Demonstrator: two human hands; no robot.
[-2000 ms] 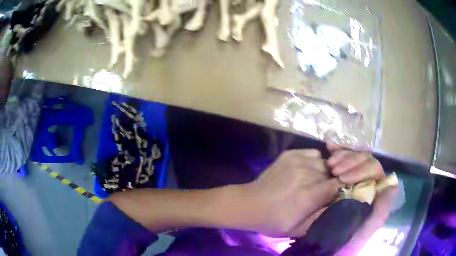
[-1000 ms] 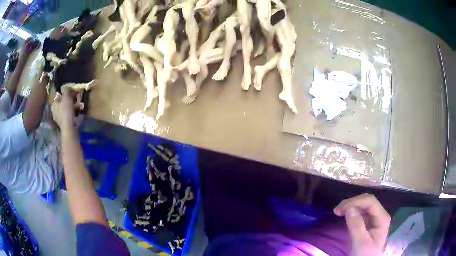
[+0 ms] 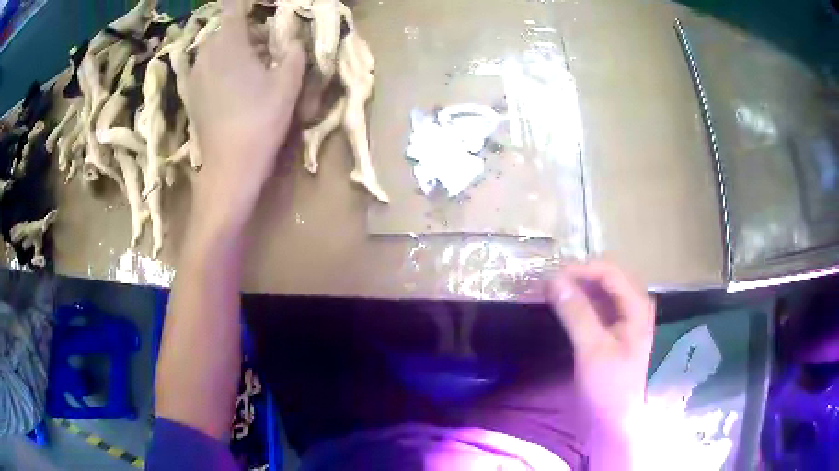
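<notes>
Cream figure lower bodies (image 3: 353, 97) lie heaped along the upper left of the bench, legs and bare feet pointing toward me. My left hand (image 3: 247, 87) reaches over the heap, back of the hand up and blurred. Its fingertips are among the hips, so I cannot tell whether it grips one. My right hand (image 3: 607, 299) is empty at the bench's front edge, thumb and fingers apart and slightly curled. A crumpled white cloth (image 3: 446, 152) lies on the flat work board (image 3: 391, 216).
Dark-and-cream pieces (image 3: 32, 235) lie at the bench's far left. Below are a blue stool (image 3: 92, 345), a blue crate (image 3: 273, 428) partly behind my left arm, and yellow-black floor tape (image 3: 97, 440). A grey-green tray (image 3: 756, 368) with white sheets (image 3: 690, 363) is at lower right.
My hands, first together on a dark-and-cream piece, separated. My left hand went to the far-left pile, then moved right to the leg heap. The piece has left my hands. The view shifted right.
</notes>
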